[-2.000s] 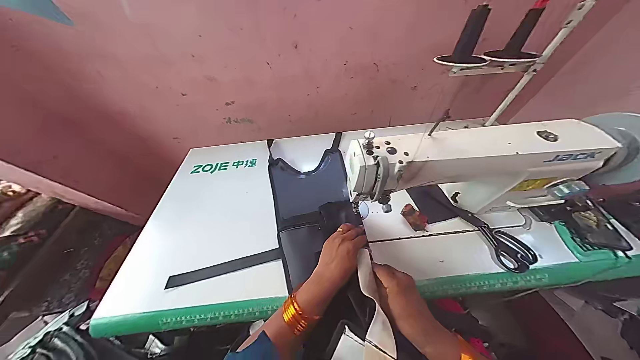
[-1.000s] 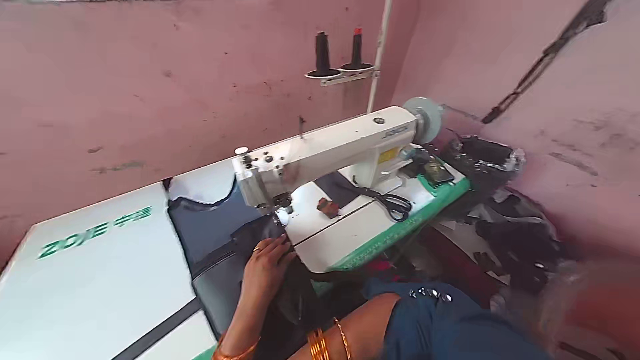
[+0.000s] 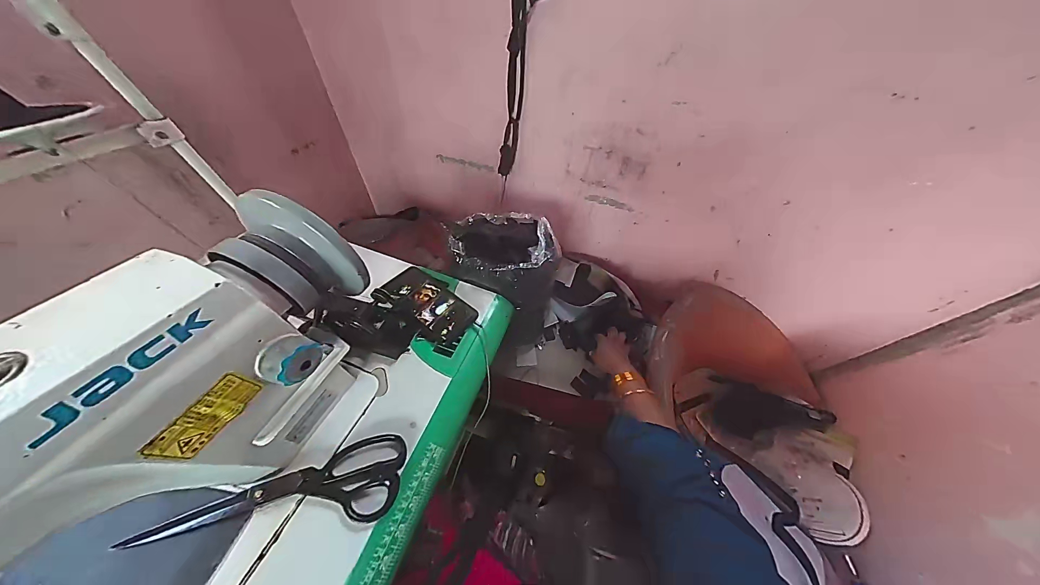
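Observation:
My right hand [image 3: 611, 351] reaches down beside the far right end of the sewing table, its fingers among dark fabric pieces [image 3: 605, 321] in a low heap. Whether the fingers grip a piece cannot be made out. Gold bangles and a blue sleeve show on that arm. My left hand is outside the view. The white Jack sewing machine [image 3: 146, 366] fills the left side, with its grey handwheel [image 3: 305, 240] at the back. Black-handled fabric scissors [image 3: 301, 483] lie half spread on the table near the machine's base.
The table's green edge [image 3: 467, 349] runs beside the reaching arm. Small black and clear items [image 3: 426, 305] sit at its corner. Behind stands a plastic-lined bin [image 3: 504, 252]. An orange-brown rounded container [image 3: 727, 341] leans by the pink wall, with a soiled pad-like thing [image 3: 812, 487] before it.
The view has swung far to the right. My right hand, at the cloth by the needle two seconds ago, is now down beyond the table's right end. My left hand has left the view.

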